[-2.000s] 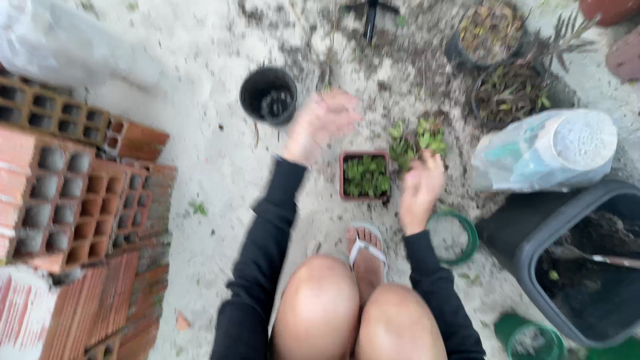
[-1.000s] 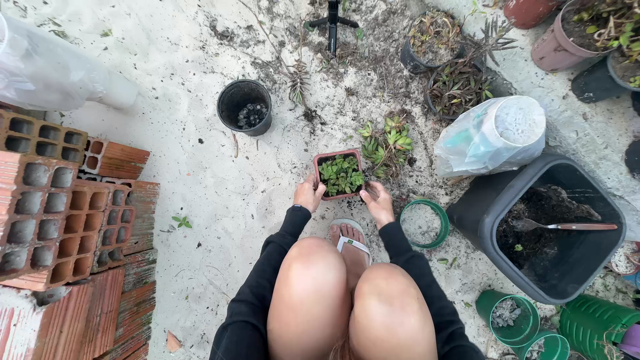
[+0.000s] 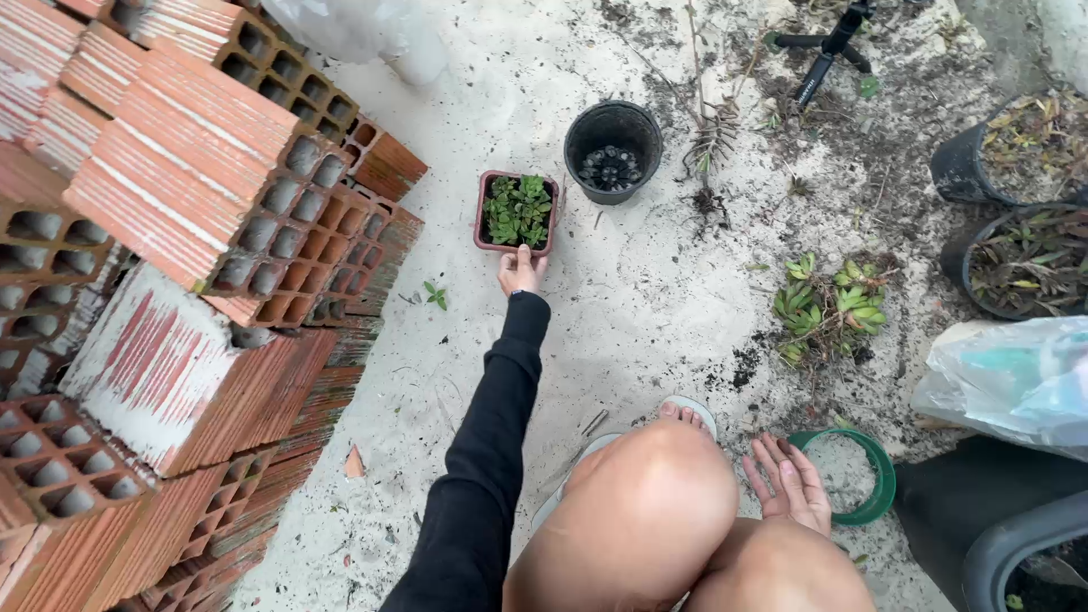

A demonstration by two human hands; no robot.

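At the end of my outstretched arm, my left hand [image 3: 522, 272] grips the near rim of a square reddish-brown plastic pot [image 3: 482, 246] filled with small green succulents [image 3: 517, 210]. Just right of this pot stands a round black plastic pot [image 3: 613, 144] with dark lumps at its bottom. My right hand [image 3: 787, 486] is beside my knee, palm up with fingers apart and nothing in it, close to a green plastic ring or pot rim [image 3: 884, 478] on the sand. An uprooted clump of succulents [image 3: 829, 308] lies on the ground above that hand.
Hollow clay bricks [image 3: 195, 170] are stacked along the left. A small black tripod [image 3: 824, 55] stands at the top right. Potted plants [image 3: 1028, 255], a clear plastic bag [image 3: 1011, 382] and a large dark container [image 3: 977, 510] line the right side. A small seedling [image 3: 436, 296] lies on the sand.
My left hand has carried the square pot from in front of my feet to the left of the black pot. My right hand has let go of it and drawn back beside my knee. The view has shifted left.
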